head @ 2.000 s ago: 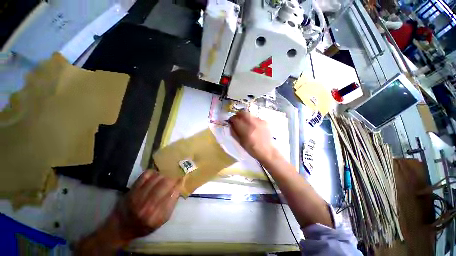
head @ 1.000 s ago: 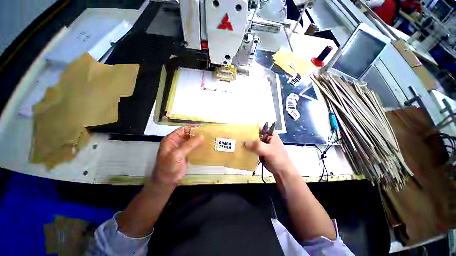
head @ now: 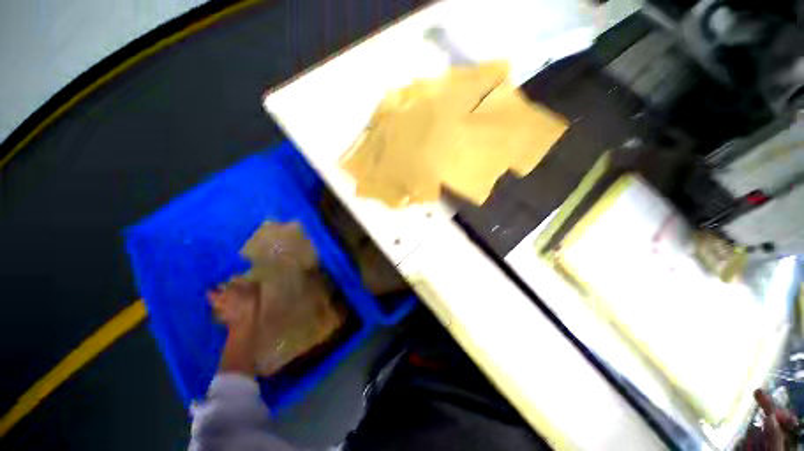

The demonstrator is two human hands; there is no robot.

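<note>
My left hand (head: pixel 236 308) is down in the blue bin (head: pixel 181 242) at lower left, at the left edge of the yellow-tan pieces (head: pixel 295 304) lying there. The picture is blurred, and whether my fingers grip a piece cannot be told. No white label shows on these pieces. My right hand (head: pixel 776 425) is cut off at the lower right corner, beside the template plate (head: pixel 661 299); what it holds cannot be made out.
A stack of yellow-tan cut pieces (head: pixel 441 136) lies on the white table (head: pixel 308 101), partly over a dark surface. The brass-coloured presser clamp (head: pixel 721 255) is at the right, over the template. The table edge runs diagonally beside the bin. A yellow floor line (head: pixel 79 361) is at left.
The view has swung left and down to the bin. My left hand has gone from the labelled piece above the table's front edge into the bin. My hands have moved far apart.
</note>
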